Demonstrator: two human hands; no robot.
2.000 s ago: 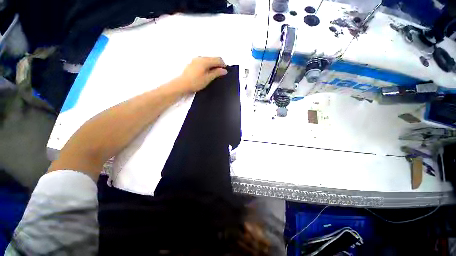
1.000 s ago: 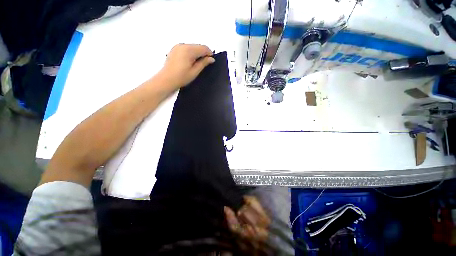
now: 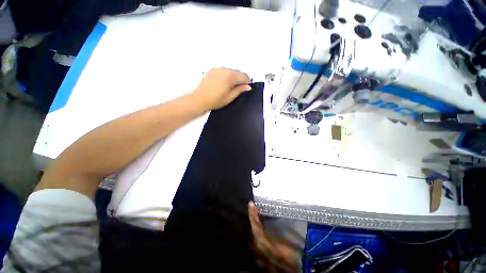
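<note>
A black fabric panel (image 3: 224, 144) lies on the white machine table, left of the needle area, and runs down over the front edge towards the lap. My left hand (image 3: 226, 88) pinches its top corner between thumb and fingers. My right hand (image 3: 269, 245) is low at the table's front edge, blurred, beside the panel's right edge; its fingertips touch or lie near the cloth, and its grip is hidden. A pale cloth (image 3: 139, 176) lies under my left forearm. The presser foot and needle area (image 3: 293, 106) is right of the panel, not touching it.
The white sewing machine head (image 3: 373, 58) stands at right. A small brown tool (image 3: 435, 195) lies near the right table edge. A measuring tape (image 3: 320, 214) runs along the front edge. A blue bin (image 3: 326, 238) below holds black and white strips. Dark cloth (image 3: 53, 26) is at upper left.
The camera view has shifted. My left hand still holds the panel's top corner. My right hand has come up from the lower cloth to the table's front edge, with its fingers pointing up along the panel.
</note>
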